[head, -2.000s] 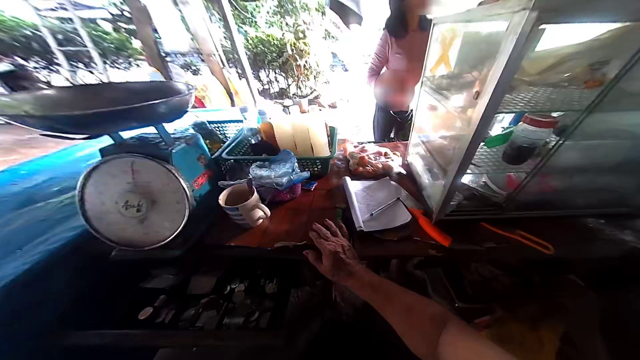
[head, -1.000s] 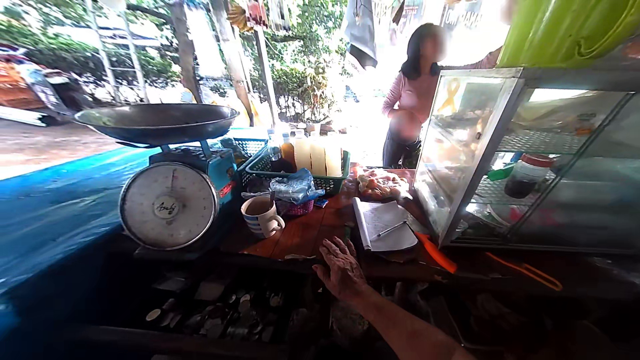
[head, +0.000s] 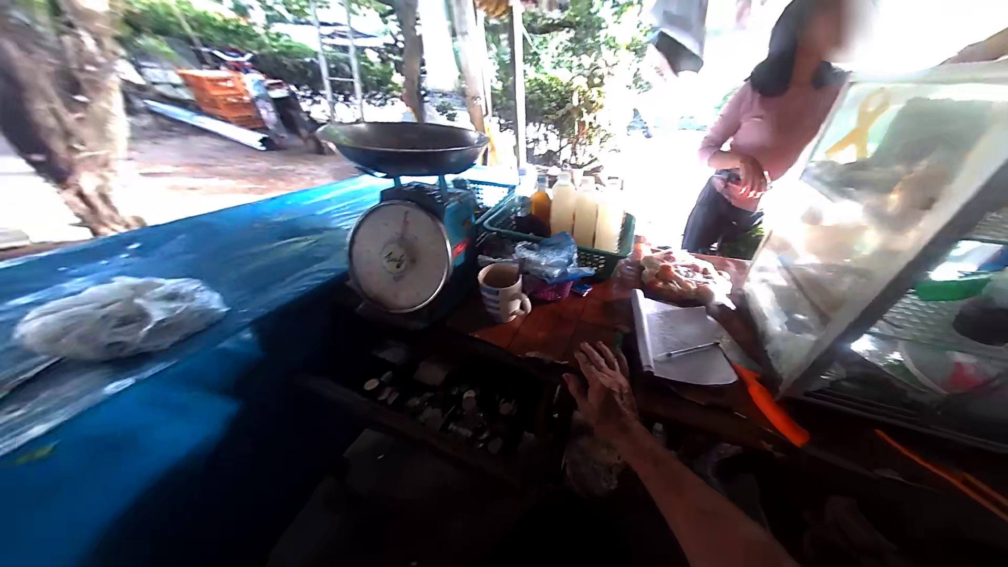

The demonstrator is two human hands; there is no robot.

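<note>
My right hand (head: 605, 390) rests palm down at the near edge of the wooden counter (head: 551, 327), fingers spread and holding nothing. My left hand is not in view. Just right of my fingers lies an open notebook (head: 685, 339) with a pen (head: 687, 351) on it. A striped mug (head: 502, 293) stands to the upper left of the hand, beside a dial scale (head: 400, 256) with a metal pan (head: 405, 146). Below and left, an open drawer (head: 409, 429) contains several coins. Under my wrist is a dim, rounded thing that I cannot identify.
A green basket (head: 630, 248) holds several bottles, with plastic bags before it. A bag of round items (head: 685, 276) lies behind the notebook. The glass display case (head: 866, 236) stands right, near an orange-handled tool (head: 772, 405). A crumpled plastic bag (head: 118, 315) lies left. A person (head: 772, 134) stands beyond the counter.
The view has swung left, bringing the crumpled plastic bag on the blue surface into sight. My right hand stays at the counter's near edge.
</note>
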